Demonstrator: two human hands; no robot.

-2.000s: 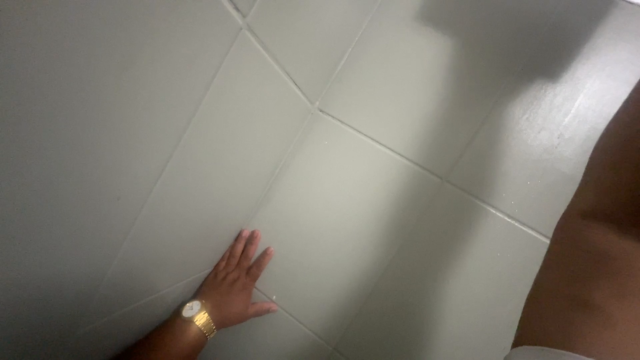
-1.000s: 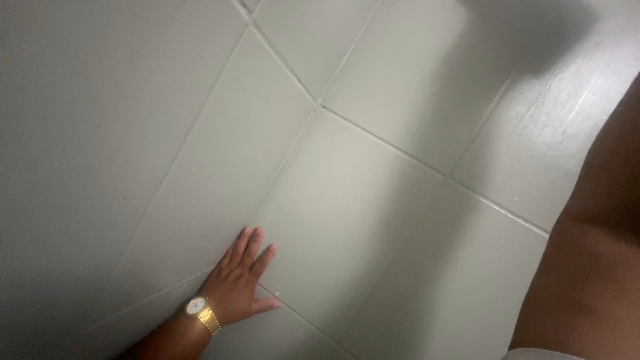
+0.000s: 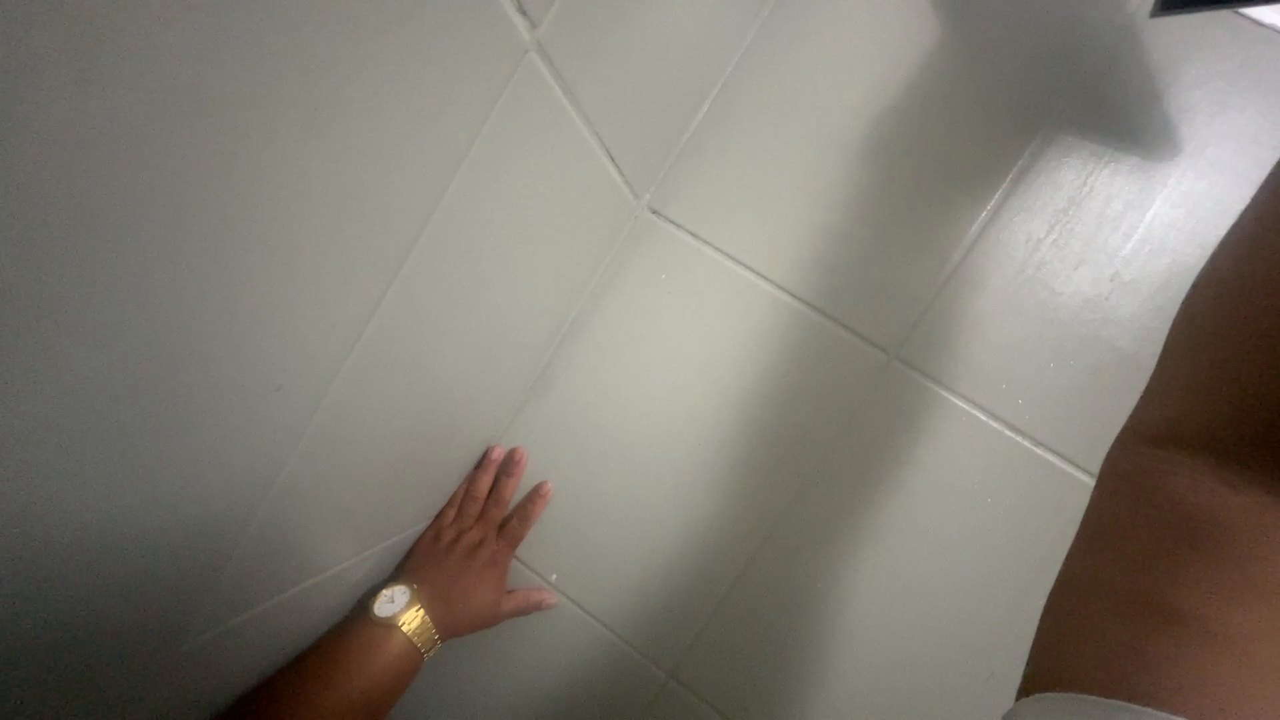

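My left hand (image 3: 480, 560) lies palm down with its fingers spread on the light grey tiled floor (image 3: 680, 420), at the lower left of the head view. Its fingertips reach the line where the floor meets the wall. Nothing is held in it. A gold-coloured wristwatch (image 3: 405, 615) with a white dial is on that wrist. My right hand is out of the frame. Bare skin of a bent leg (image 3: 1160, 560) fills the lower right, with a pale cloth edge (image 3: 1090, 706) at its bottom.
A grey wall (image 3: 250, 250) rises along the left side, with a strip of tile (image 3: 500, 270) at its foot. A broad shadow crosses the floor tiles. The edge of a dark object (image 3: 1190, 7) shows at the top right corner, beside something white.
The shadow at the upper right has changed shape and place, and a dark edge now shows in the top right corner. My left hand stays in nearly the same place.
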